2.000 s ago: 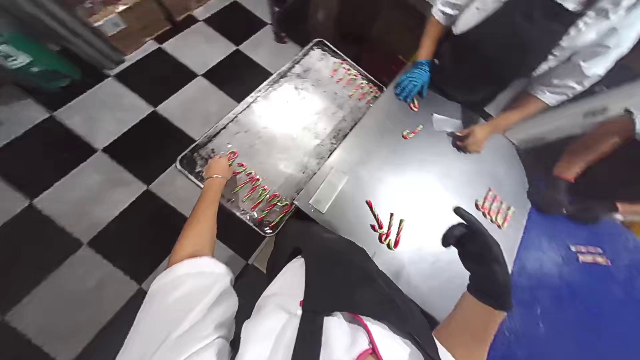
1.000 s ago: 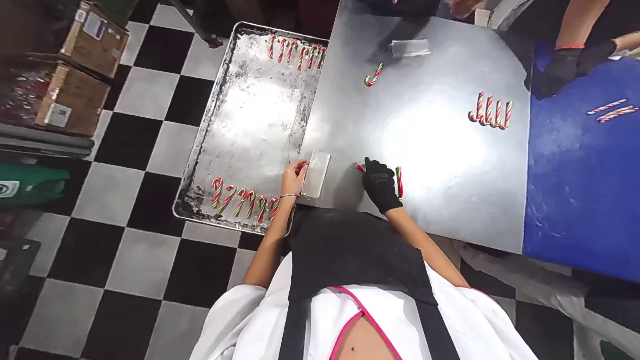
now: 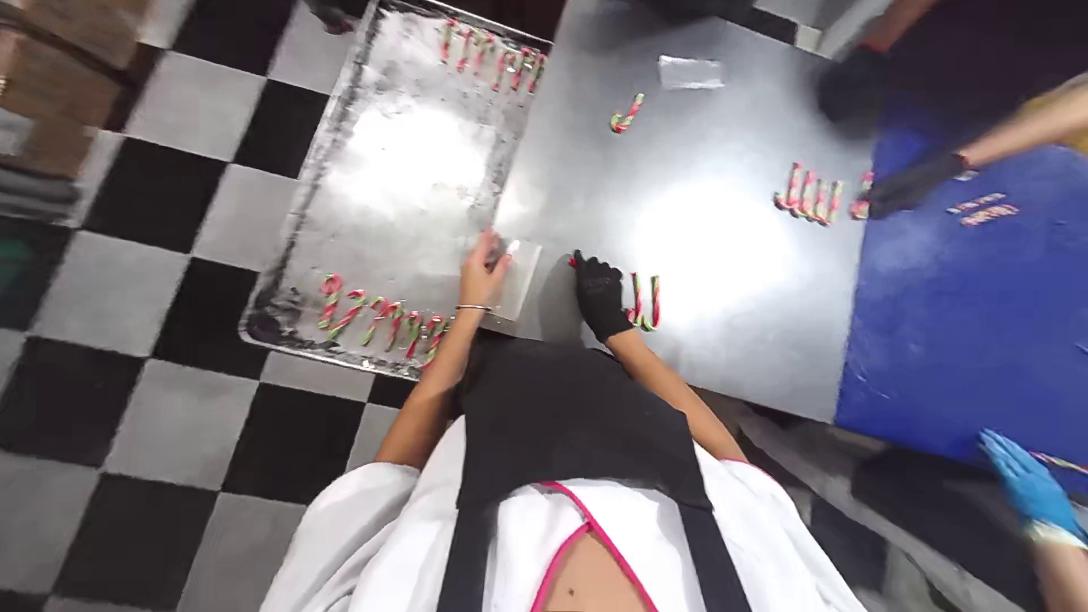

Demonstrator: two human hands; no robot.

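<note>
My bare left hand point(image 3: 484, 270) is at the left edge of a stack of clear plastic sleeves point(image 3: 517, 280), between the metal tray and the steel table; whether its fingers grip a sleeve is unclear. My black-gloved right hand point(image 3: 599, 293) is on a candy cane point(image 3: 573, 263), of which only a red tip shows beside the fingers. Just right of it lie two striped candy canes point(image 3: 654, 303), close together. The tray point(image 3: 293, 221) holds a row of candy canes point(image 3: 393, 325) along its near edge and another row point(image 3: 503, 64) at its far end.
On the steel table point(image 3: 731, 357) lie a single candy cane point(image 3: 626, 114), a clear sleeve point(image 3: 690, 73) and a row of candy canes point(image 3: 807, 195). A co-worker's black-gloved hand point(image 3: 909, 183) reaches across the blue surface point(image 3: 952, 323). Another person's blue-gloved hand point(image 3: 1033, 484) is at lower right.
The view has swung round. My left hand has moved from the tray's near row to the clear sleeves. My right hand, earlier raised, has come down on the table beside the canes.
</note>
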